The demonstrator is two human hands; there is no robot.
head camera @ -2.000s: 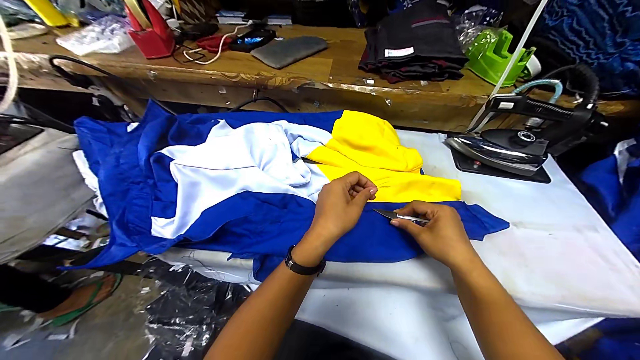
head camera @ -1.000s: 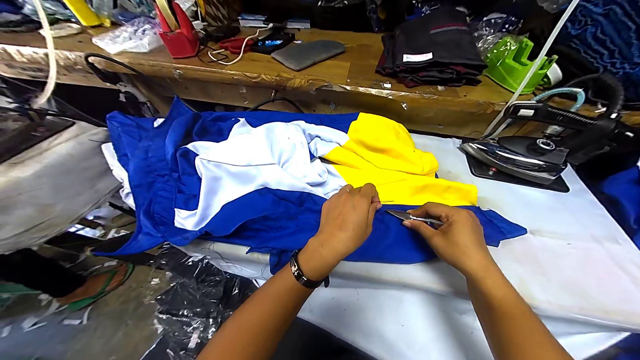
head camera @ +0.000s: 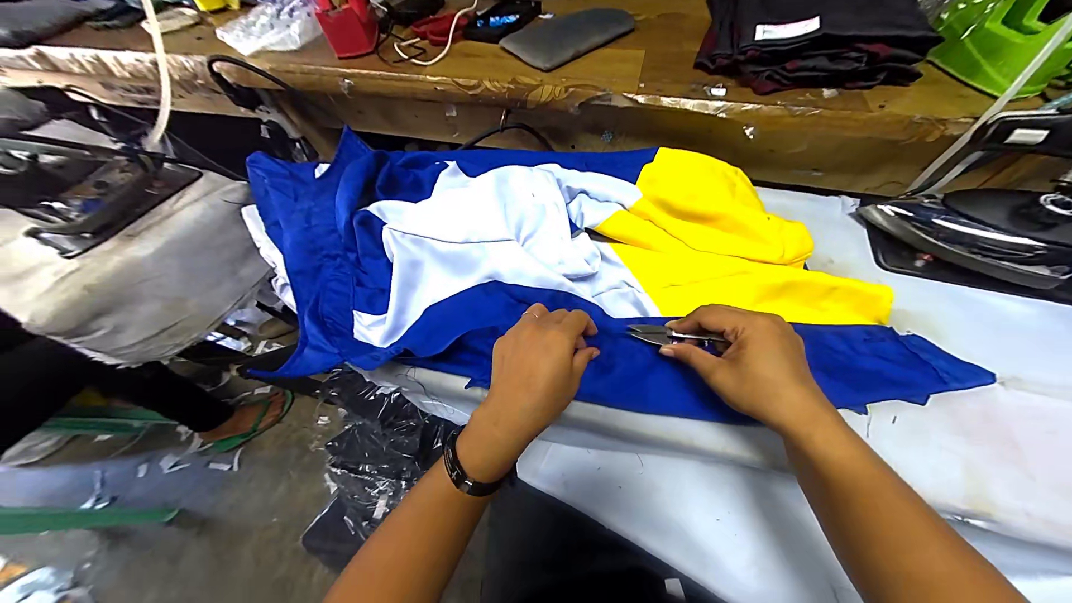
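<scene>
A blue, white and yellow fabric garment (head camera: pixel 469 251) lies spread over the white-covered ironing table (head camera: pixel 946 444). My right hand (head camera: pixel 745 356) is closed around small thread snips (head camera: pixel 657 333), their pointed blades directed left over the blue cloth. My left hand (head camera: pixel 544 356) rests on the blue part just left of the blade tips, fingers curled; whether it pinches cloth or a thread is hidden. The yellow part of the garment lies beyond my right hand.
An electric iron (head camera: pixel 971 239) stands on a dark rest at the right. Another iron (head camera: pixel 100 197) is at the left. Behind runs a wooden bench (head camera: pixel 662 71) with dark folded cloth (head camera: pixel 816 42) and a red holder (head camera: pixel 347 29). A person's sandaled foot (head camera: pixel 243 419) shows at lower left.
My left hand has shifted left along the blue cloth, away from the snips, so a wider gap separates them. The view has swung left.
</scene>
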